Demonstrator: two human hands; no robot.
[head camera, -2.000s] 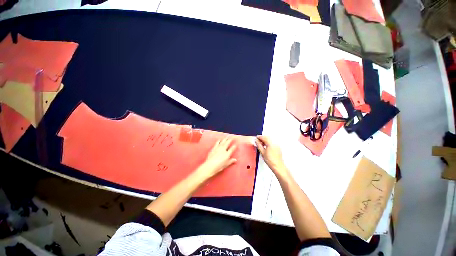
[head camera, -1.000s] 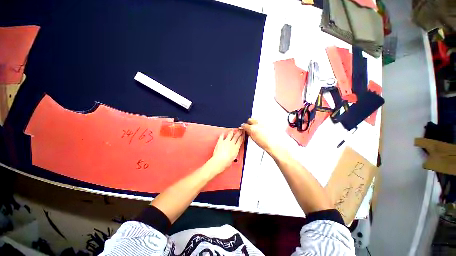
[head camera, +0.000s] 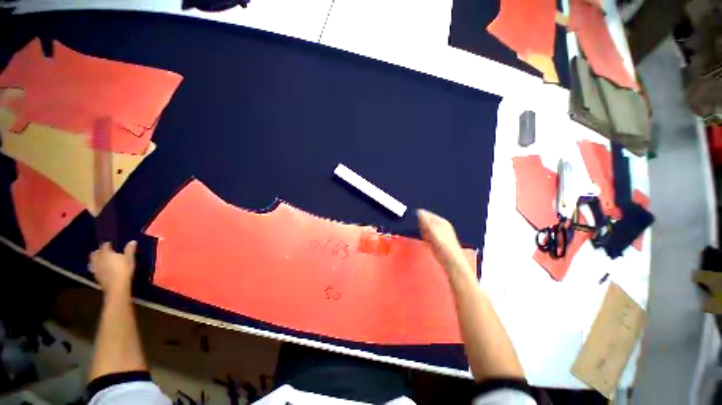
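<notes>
The large red-orange body pattern (head camera: 261, 269) lies flat on the dark navy cloth (head camera: 237, 119), marked "50", with a shiny taped patch near its upper edge. My left hand (head camera: 113, 265) is at the lower end of the clear ruler (head camera: 103, 174), left of the pattern. Its thumb and fingers are apart around the ruler's end; whether they grip it is unclear. My right hand (head camera: 438, 236) is over the pattern's upper edge at the right, fingers curled. Its fingertips are blurred and I cannot tell whether chalk is in them.
A pale metal weight (head camera: 370, 190) lies on the cloth above the pattern. Red-orange and tan patterns (head camera: 103, 87) overlap at the left, partly under the ruler. On the white table's right side lie a grey block (head camera: 526, 128), shears (head camera: 552, 239), a tan card (head camera: 609, 340) and folded olive-grey cloth (head camera: 606, 107).
My left hand has left the pattern and moved far left to the ruler. My right hand has moved off the pattern's right corner, leftward along its upper edge. The camera view has shifted.
</notes>
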